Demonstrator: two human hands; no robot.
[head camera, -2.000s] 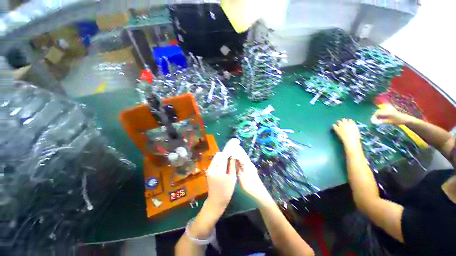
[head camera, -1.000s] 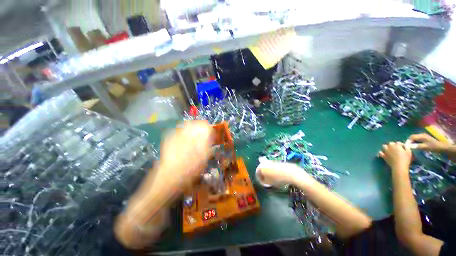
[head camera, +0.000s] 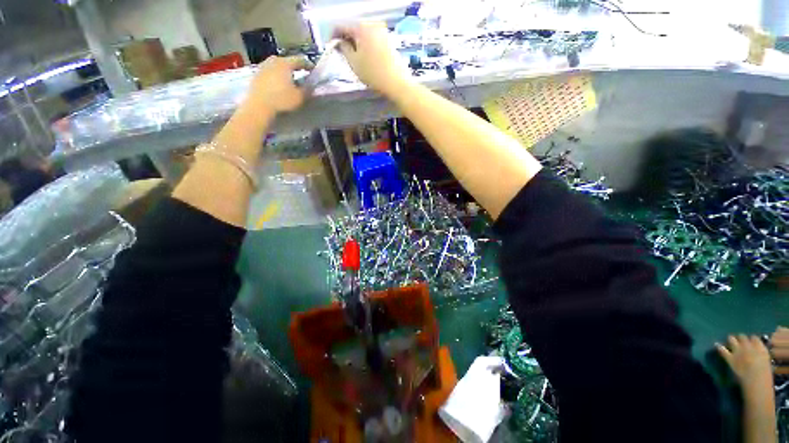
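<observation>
My left hand (head camera: 281, 84) and my right hand (head camera: 372, 56) are raised at the overhead shelf, both bare. Between them they hold a thin pale strip (head camera: 321, 71); what it is cannot be told. The orange test fixture (head camera: 320, 346) stands below my arms, with its red-tipped clamp handle (head camera: 350, 255) upright. A white glove (head camera: 477, 400) lies at the fixture's right side. Green ring boards (head camera: 528, 415) with wires lie beside it, partly hidden by my right sleeve.
The shelf edge (head camera: 484, 67) crosses above the bench. Wired boards (head camera: 407, 242) lie behind the fixture. A large layered stack (head camera: 52, 285) is at left. More boards (head camera: 692, 251) are at right, where another person's hand (head camera: 748, 359) shows. A blue bin (head camera: 377, 176) stands behind.
Both my hands have moved up and away from the fixture area to the shelf, with the pale strip between them. The white glove now lies by the fixture. The view has tilted up.
</observation>
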